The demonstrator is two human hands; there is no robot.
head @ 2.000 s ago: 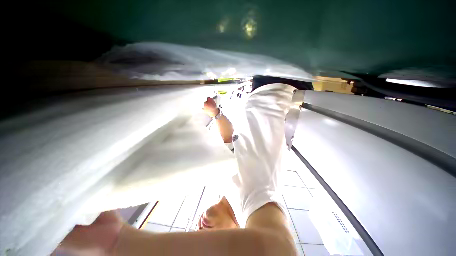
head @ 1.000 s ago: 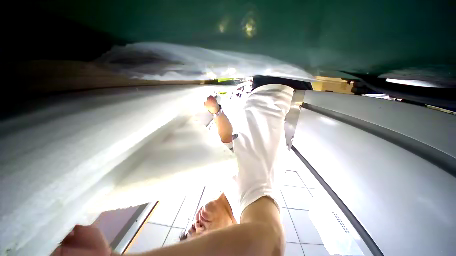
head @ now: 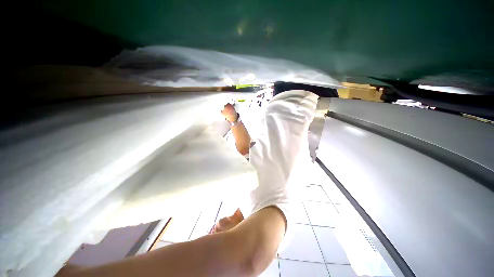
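Observation:
Neither of my hands can be made out. A large green surface (head: 346, 32) fills the top of the view. Crinkled clear plastic film (head: 179, 62) lies along its lower edge. Close below is a bare forearm (head: 189, 257), bent at the elbow under a white sleeve (head: 281, 146); it seems to belong to another person. Its hand is cut off or hidden at the lower left. No tool or workpiece can be told.
A bare hand and wrist (head: 230, 113) with a band show farther back. A skin-coloured part (head: 230, 221), perhaps a hand, shows behind the forearm. White tiled floor (head: 303, 238) lies below. A white panel (head: 411, 189) with dark edges stands right; a blurred pale surface (head: 108, 157) spans left.
The near forearm and elbow have moved left and the sleeve has shifted with them. The blurred hand at the lower left has mostly left the picture. The skin-coloured part behind is more covered.

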